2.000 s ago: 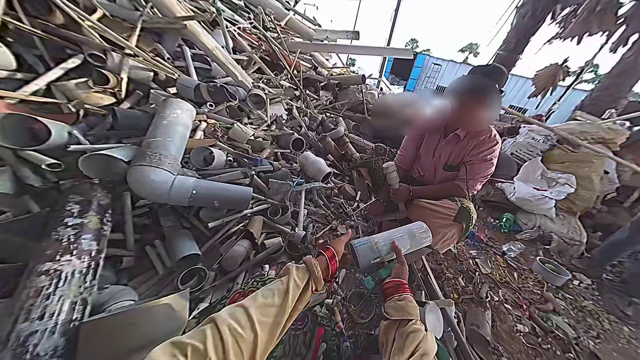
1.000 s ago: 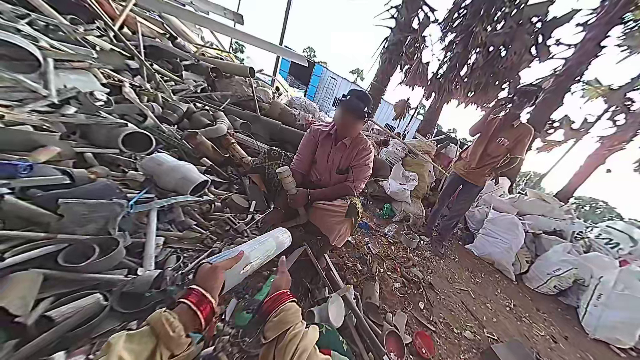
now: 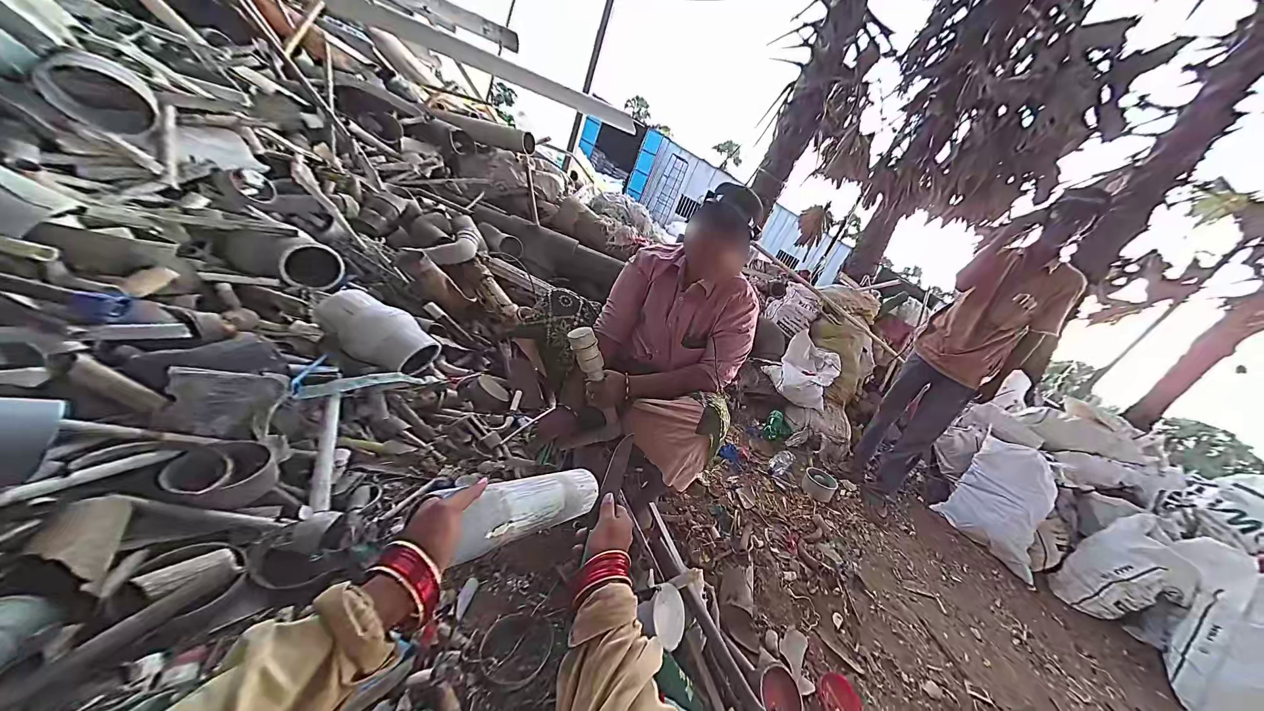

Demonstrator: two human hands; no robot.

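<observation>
My left hand holds the near end of a whitish-grey plastic pipe piece, which lies tilted up to the right with scraped white patches on its side. My right hand, just right of the pipe's far end, is closed around a knife whose dark blade points up and away. The knife's handle is hidden in the fingers. Red bangles circle both wrists. Ahead, a seated co-worker in a pink shirt grips a cream plastic pipe fitting.
A heap of scrap pipes and fittings fills the left side. Long strips lie on the ground to the right of my right hand. Another person stands at the right, near stuffed white sacks. Litter covers the dirt.
The view has swung right, bringing the standing person and the white sacks into sight. The pipe piece is still in my left hand.
</observation>
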